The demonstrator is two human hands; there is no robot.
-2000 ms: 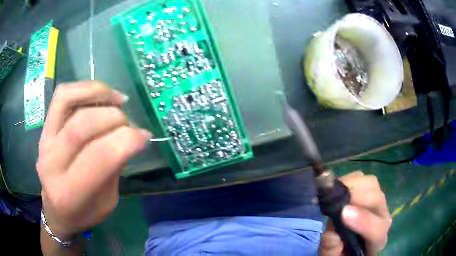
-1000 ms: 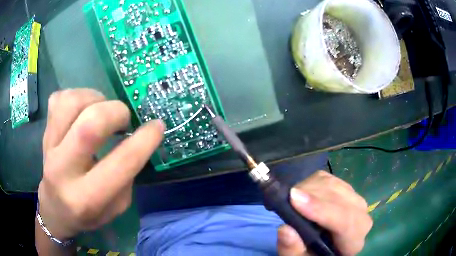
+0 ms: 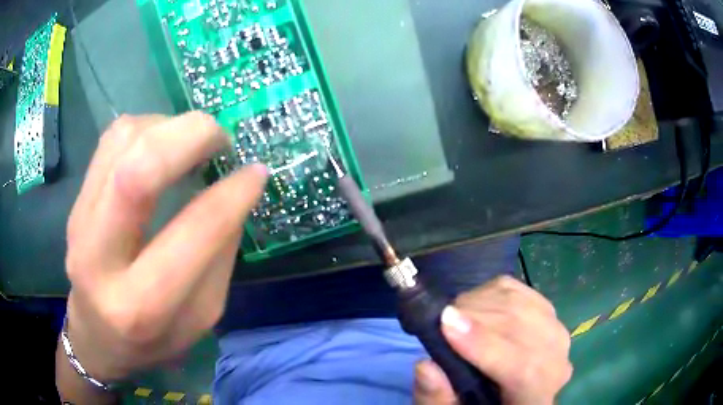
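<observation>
A long green circuit board lies solder side up on a pale green mat. My left hand is at the board's left edge and pinches thin silvery solder wire, whose end reaches over the board's lower half. My right hand holds the black handle of a soldering iron. The iron's tip points up and left and is at the board's lower right part; whether it touches a joint I cannot tell. My left fingers hide part of the board's left edge.
A stained whitish tub with metal scraps stands at the right, partly over a yellow-brown sponge. A black station and cords are beyond it. Another green board with a yellow side lies at far left. The bench's front edge runs below the board.
The iron has swung left from beside the mat to the board. My left hand has moved right, further over the board. The view has shifted slightly.
</observation>
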